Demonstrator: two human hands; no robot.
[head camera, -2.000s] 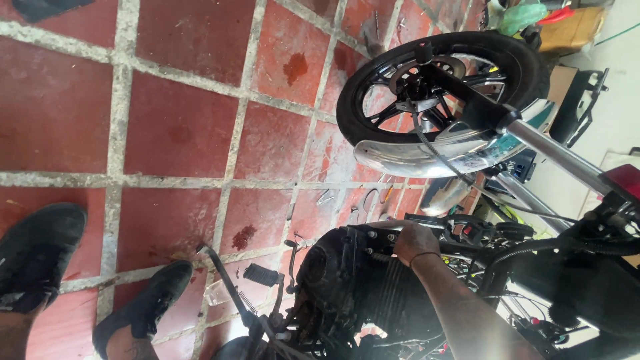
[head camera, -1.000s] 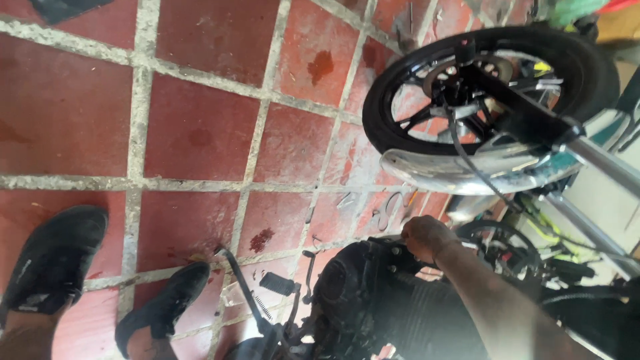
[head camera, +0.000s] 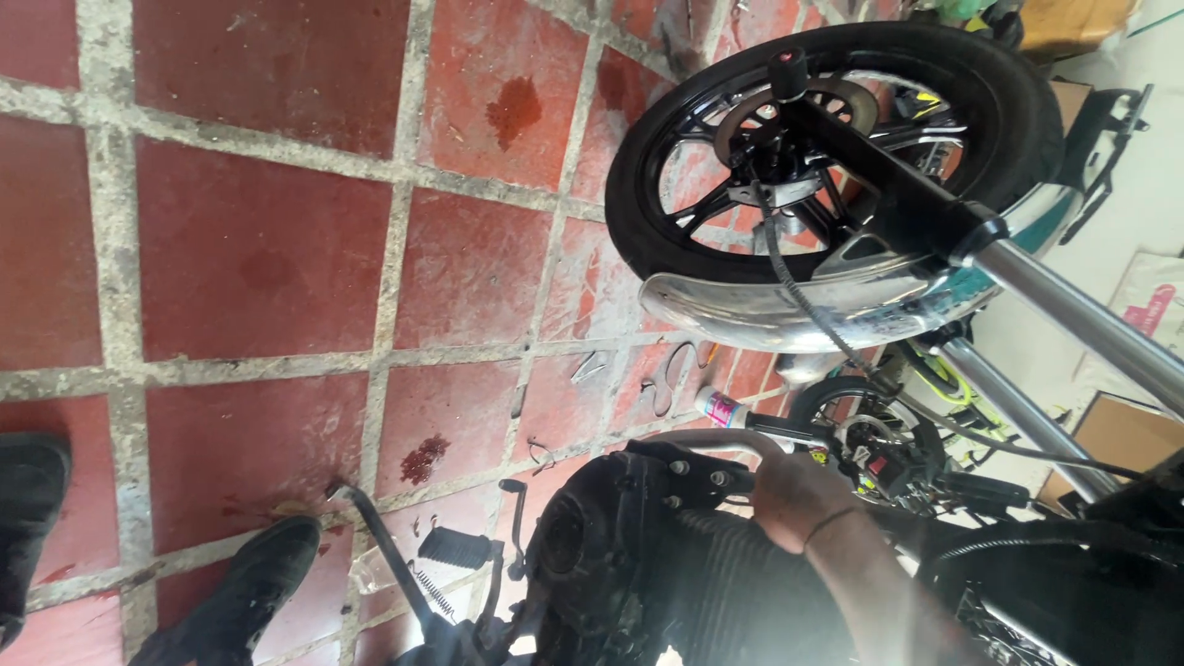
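Note:
My right hand (head camera: 800, 499), with a thin dark band at the wrist, reaches in from the lower right. It touches the front of a black motorcycle engine (head camera: 610, 527), beside a bolted bracket (head camera: 698, 476) and a bent metal pipe (head camera: 721, 438). Its fingertips are partly hidden, so whether they grip a part is unclear. My left hand is out of view. Ahead of the engine are the front wheel (head camera: 638, 203), its shiny fender (head camera: 740, 301) and the fork tubes (head camera: 1073, 296). A footpeg (head camera: 453, 548) and a coil spring (head camera: 433, 594) show near the lower middle.
My black shoes (head camera: 268, 573) stand on red floor tiles (head camera: 259, 250). A metal stand or lever (head camera: 384, 546) extends near one shoe. A white bottle (head camera: 721, 407) and a strap (head camera: 666, 379) lie beyond the engine. Another wheel (head camera: 819, 398) and a cardboard box (head camera: 1128, 435) are farther right.
The view has shifted somewhat. My right hand stays at the front of the engine throughout.

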